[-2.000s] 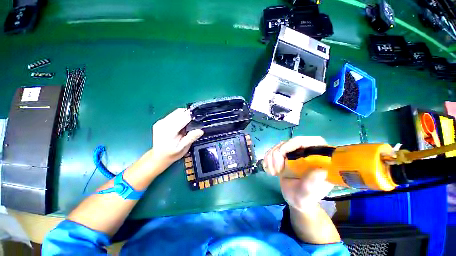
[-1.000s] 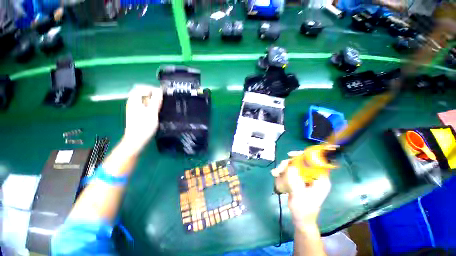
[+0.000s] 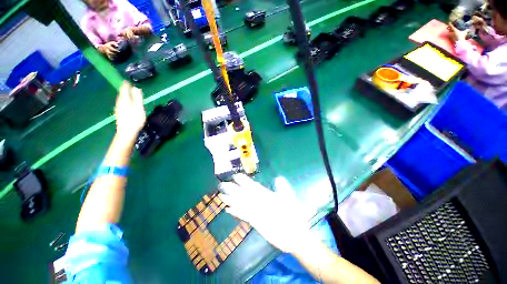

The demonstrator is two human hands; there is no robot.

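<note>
My right hand [image 3: 267, 213] is open and empty, fingers spread, over the right edge of the tan-copper fixture [image 3: 208, 258]. The fixture holds no housing. The orange-yellow electric screwdriver [image 3: 245, 147] hangs upright on its cord in front of the white-grey screw feeder [image 3: 219, 141], just beyond my right fingertips. My left hand [image 3: 130, 113] is stretched forward at the left, blurred, its grip unclear. A black device housing [image 3: 159, 127] lies on the bench right beside it. A blue band is on my left wrist.
A blue parts bin [image 3: 294, 105] is right of the feeder. A black supply box [image 3: 411, 77] stands farther right. Blue crates [image 3: 431, 161] and a large black divided tray [image 3: 439, 244] are at the lower right. A dark cable [image 3: 317, 111] hangs down. Two people in pink work across the bench.
My right hand has let go of the screwdriver, which now hangs by the feeder. The housing beside my left hand lies farther forward, and that hand has reached forward. The view has turned right.
</note>
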